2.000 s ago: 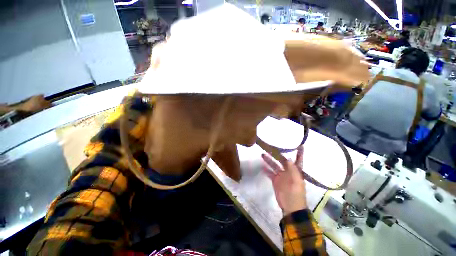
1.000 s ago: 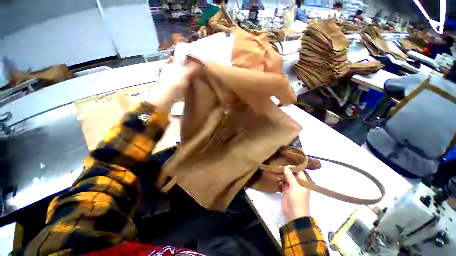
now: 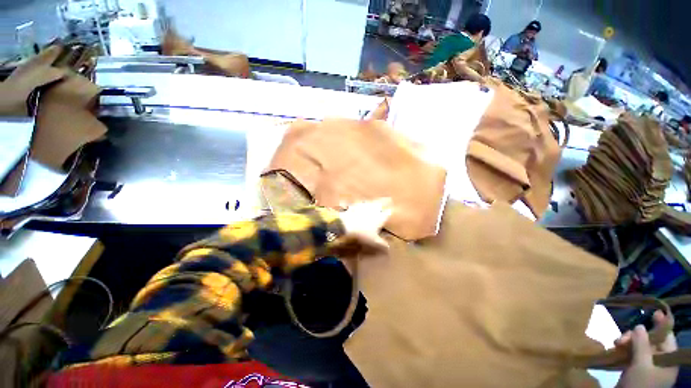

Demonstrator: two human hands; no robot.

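A large brown panel (image 3: 485,288) is spread in front of me, hanging over the dark gap at its left side. My left hand (image 3: 367,226) is blurred at its upper left edge, beside a smaller brown piece (image 3: 371,170); whether it grips cloth does not show. My right hand (image 3: 648,360), at the lower right edge of the picture, is closed around a narrow brown strip (image 3: 606,360). Part of the strip loops above the hand. Another thin strip (image 3: 322,333) hangs in a loop below my left hand.
A heap of brown (image 3: 511,125) and white (image 3: 436,121) pieces lies behind the panel. A tall brown stack (image 3: 625,170) stands at right. More brown pieces (image 3: 68,125) hang at far left beside the shiny metal surface (image 3: 174,167). Several people are in the background.
The view has turned left. The raised brown and white bundle has come down, and the brown panel is now spread out. The right hand still holds the strip; the sewing machine has left the view.
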